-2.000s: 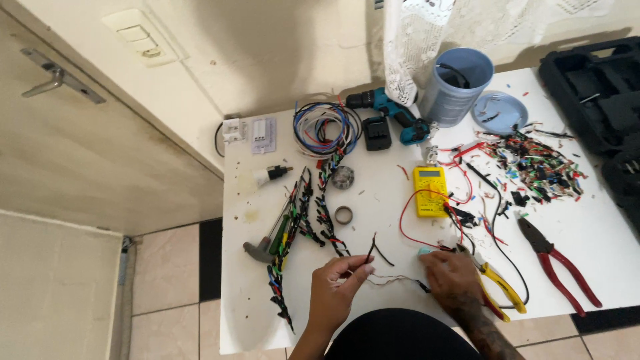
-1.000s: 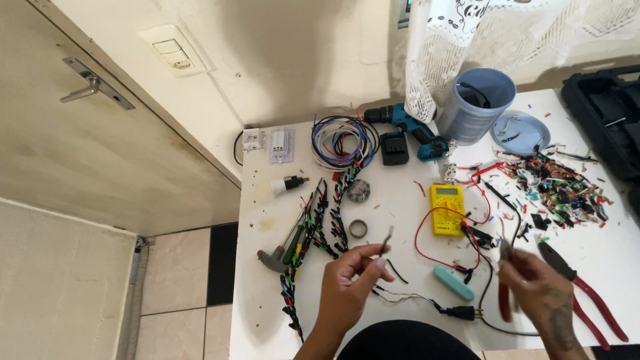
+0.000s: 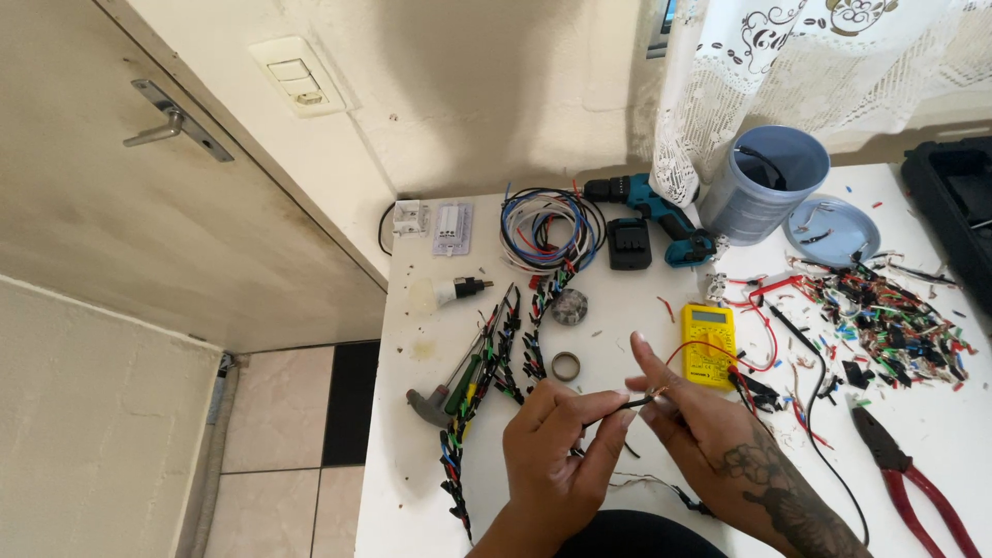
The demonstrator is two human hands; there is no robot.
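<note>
My left hand (image 3: 570,446) pinches a black insulated wire (image 3: 637,403) between thumb and fingertips. Bare copper strands (image 3: 659,391) fan out at the wire's end, where the fingers of my right hand (image 3: 690,426) touch them. A yellow multimeter (image 3: 708,345) lies just beyond my right hand, its red and black leads on the table. Below my hands, thin pale wires run to a black plug or connector (image 3: 692,502), partly hidden by my right hand. Red-handled pliers (image 3: 907,473) lie to the right. A braided bundle of coloured wires (image 3: 469,411) lies left of my left hand.
A coil of wires (image 3: 552,232), a cordless drill (image 3: 659,213), its battery (image 3: 629,244) and a blue bucket (image 3: 763,186) stand along the back. Wire scraps (image 3: 891,325) are heaped at the right near a black case (image 3: 953,209). A metal ring (image 3: 566,366) lies mid-table.
My right hand has moved left from beside the pliers to the wire end held by my left hand. The light-blue object seen on the table earlier is now out of sight.
</note>
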